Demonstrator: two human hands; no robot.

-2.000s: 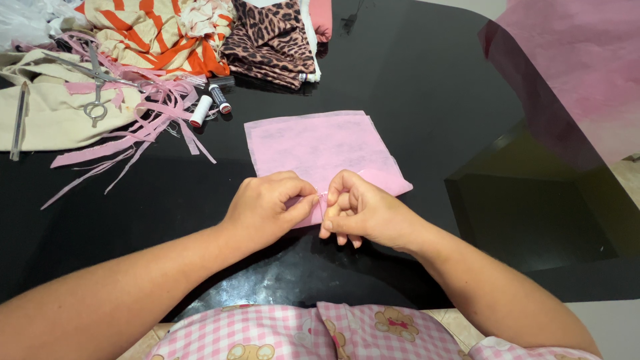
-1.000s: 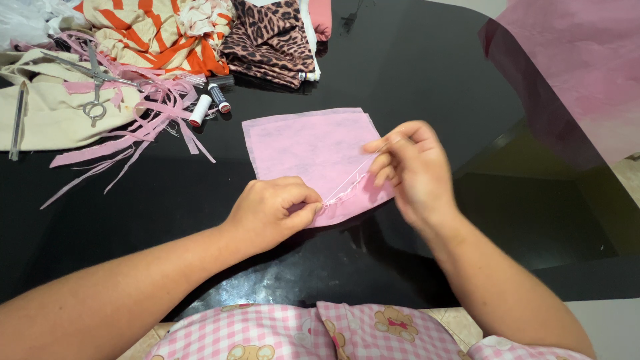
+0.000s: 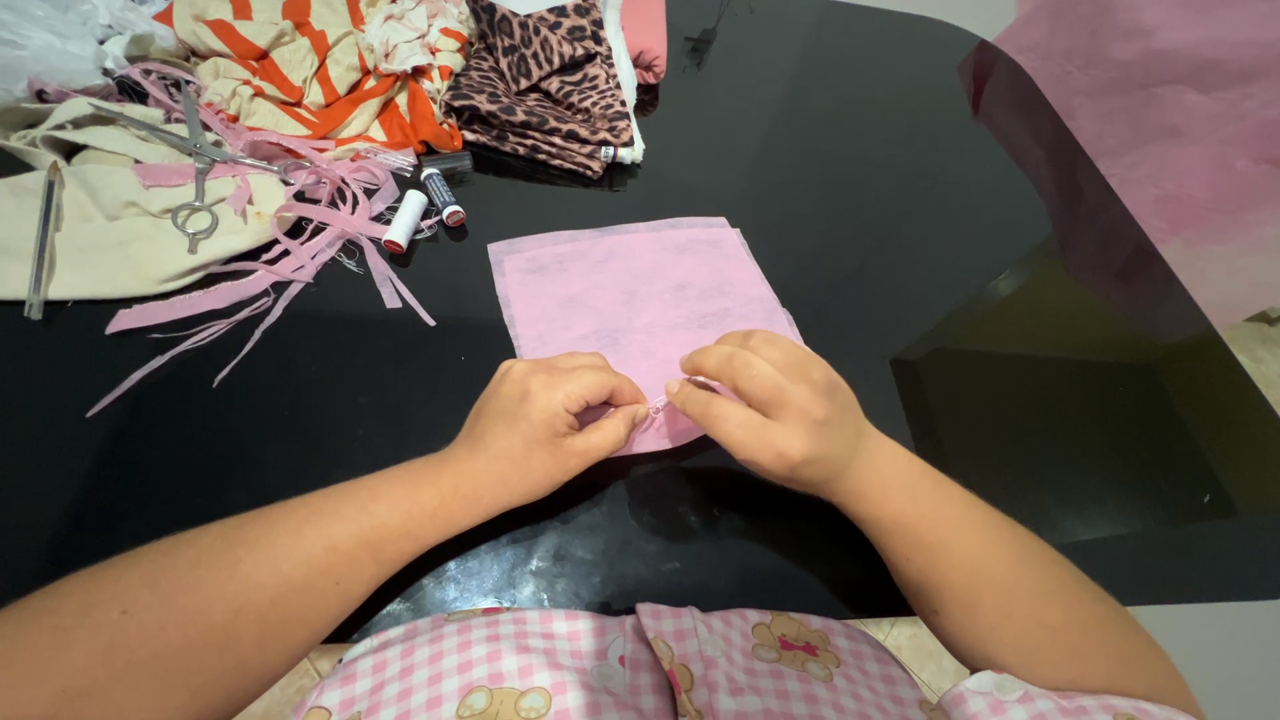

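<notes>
A layered square of thin pink fabric (image 3: pixel 630 290) lies on the glossy black table near its front edge. My left hand (image 3: pixel 560 420) pinches the near edge of the fabric between thumb and index finger. White thread (image 3: pixel 657 405) shows as a small loop at those fingertips, on the fabric. Close to the right of it is my right hand (image 3: pixel 775 405), its thumb and index finger bent towards the thread. Whether a needle or thread is between the right fingertips is too small to tell.
Metal scissors (image 3: pixel 200 160), a pen (image 3: pixel 42 240) and pink fabric strips (image 3: pixel 300 250) lie on cream cloth at left. Beside them are a white thread spool (image 3: pixel 405 220) and a dark one (image 3: pixel 443 197). Orange-striped cloth (image 3: pixel 300 70) and leopard-print cloth (image 3: pixel 545 85) sit behind.
My right hand has come back down to the left hand from up and to the right, where it held a stretched white thread one second ago. The left hand has stayed at the fabric's near edge.
</notes>
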